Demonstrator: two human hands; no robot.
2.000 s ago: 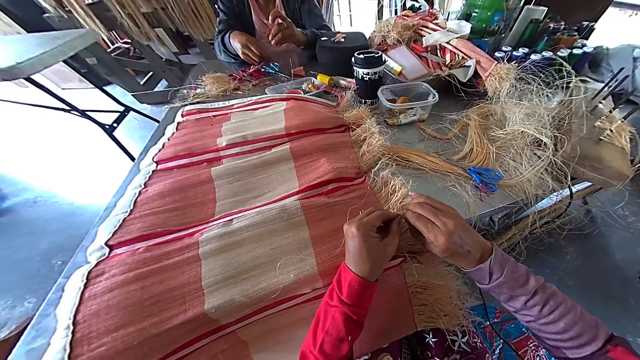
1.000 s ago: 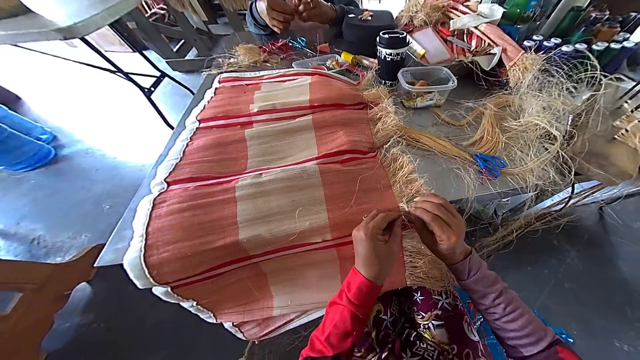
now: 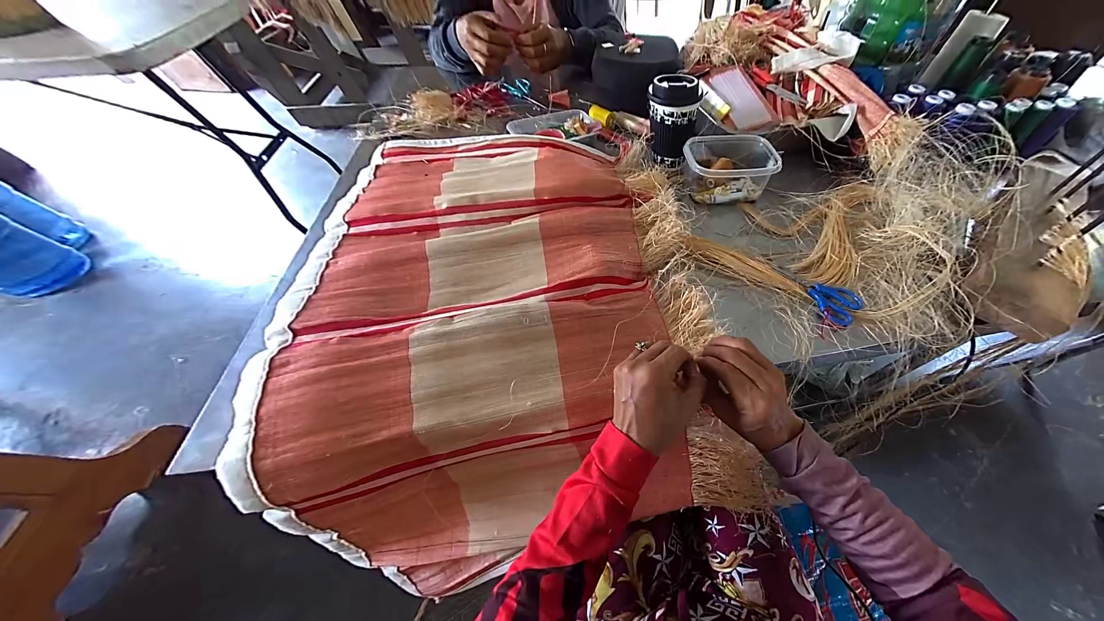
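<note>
A woven cloth with coral, beige and red stripes lies over the table and hangs past its near edge. Pale fibre fringe runs along its right side. At that fringed edge my left hand and my right hand meet, fingertips pinched together on fringe strands; the exact spot between them is hidden by the fingers. A ring shows on my left hand. To the right of my hands lie blue-handled scissors, beside a bundle of straw-coloured fibres.
Behind the cloth stand a black patterned cup and a clear plastic tub. Loose fibres spread at right, with thread spools behind. Across the table are a co-worker's hands. A wooden chair part is at lower left.
The view has shifted, so more of the floor and the cloth's near left corner shows. My hands stay together at the fringe, a little nearer each other's fingertips cannot be told.
</note>
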